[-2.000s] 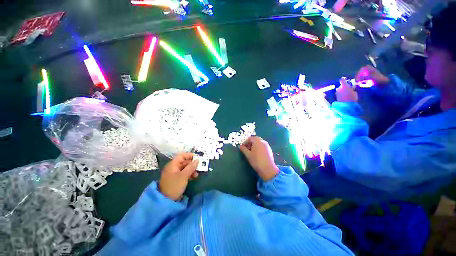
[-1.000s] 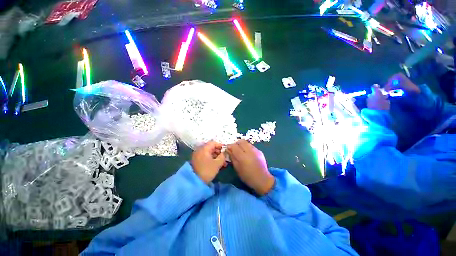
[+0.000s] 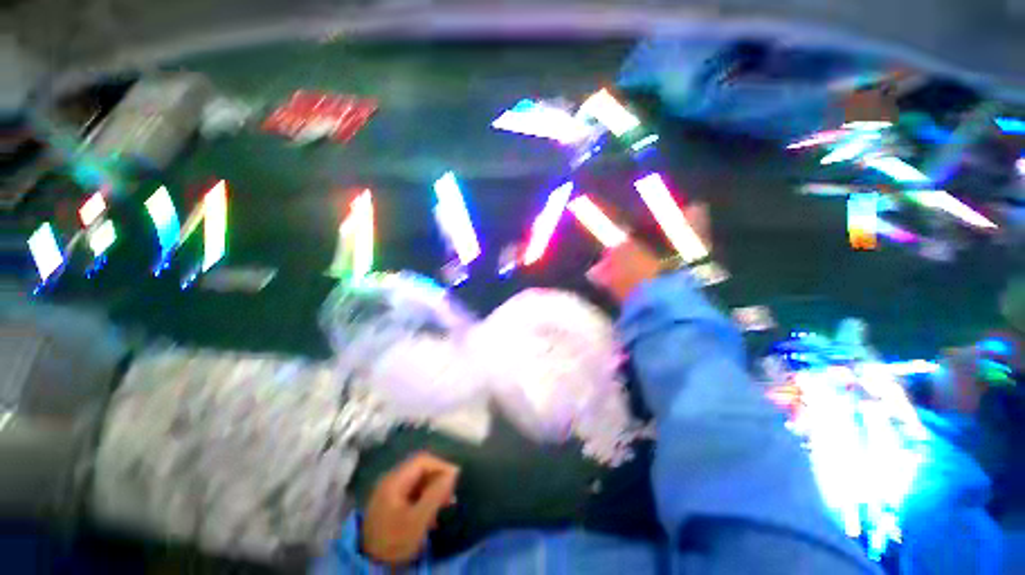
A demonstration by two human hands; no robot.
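Note:
The frame is blurred. My right hand [image 3: 625, 265] is stretched forward, at the lower end of a glowing stick [image 3: 597, 220] in the row; its fingers overlap the stick's end, and whether they grip it cannot be told. My left hand [image 3: 411, 505] is low, near my body, with thumb and fingers curled close together; no housing can be made out in it. Two bags of small white inserts [image 3: 551, 354] lie between and beyond my hands, with loose inserts [image 3: 616, 441] spilling at the right one's front edge.
A large bag of white housings [image 3: 214, 449] lies at the left. More glowing sticks [image 3: 455, 219] stretch across the bench. A very bright heap of lit pieces [image 3: 860, 438] lies at the right, beside a neighbour's blue sleeve [image 3: 955, 472]. A red packet [image 3: 320, 115] lies at the back.
My right hand has left my left hand and reached forward to the sticks. My left hand has moved down and left in the picture. The view has shifted, showing more of the bench's far side.

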